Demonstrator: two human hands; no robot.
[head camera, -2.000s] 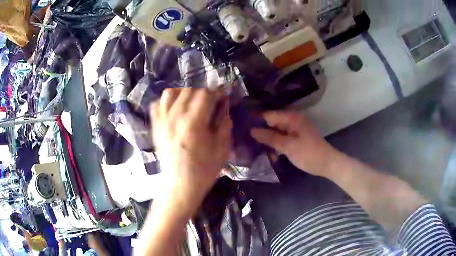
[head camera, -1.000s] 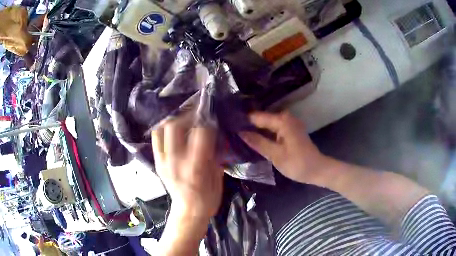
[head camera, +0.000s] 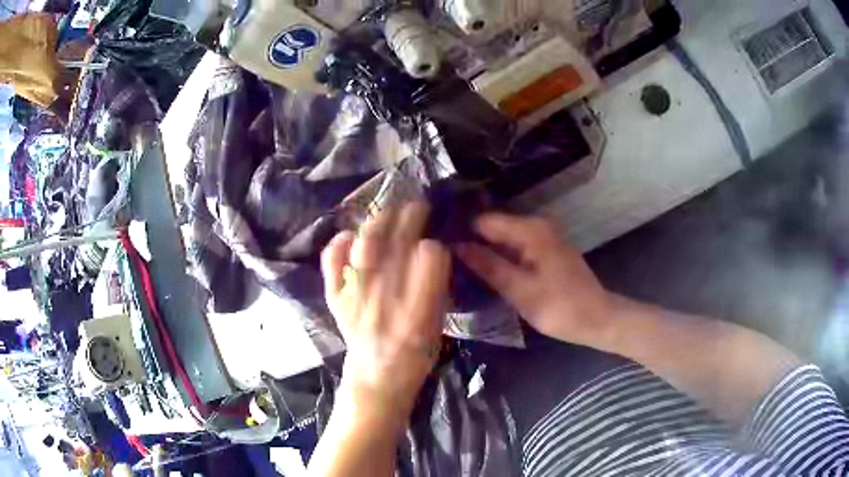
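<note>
A plaid shirt body, purple-grey and whitish, lies bunched on the white table left of and under the overlock machine's needle area. My left hand lies on the near part of the cloth, fingers bent and slightly blurred, just in front of the needle area. My right hand pinches the dark edge of the cloth between thumb and fingers, to the right of my left hand. More plaid folds hang below my hands at the lap, with a small white tag. The exact stitching point is hidden by cloth and machine parts.
The cream-white machine head with tension knobs stands close above my hands. Its white body extends right. At left are a dark board, a red strip and a neighbouring machine.
My left hand has shifted right and nearer my right hand, with its fingers more bent. The cloth at left has spread and its folds have changed. My right hand has hardly moved.
</note>
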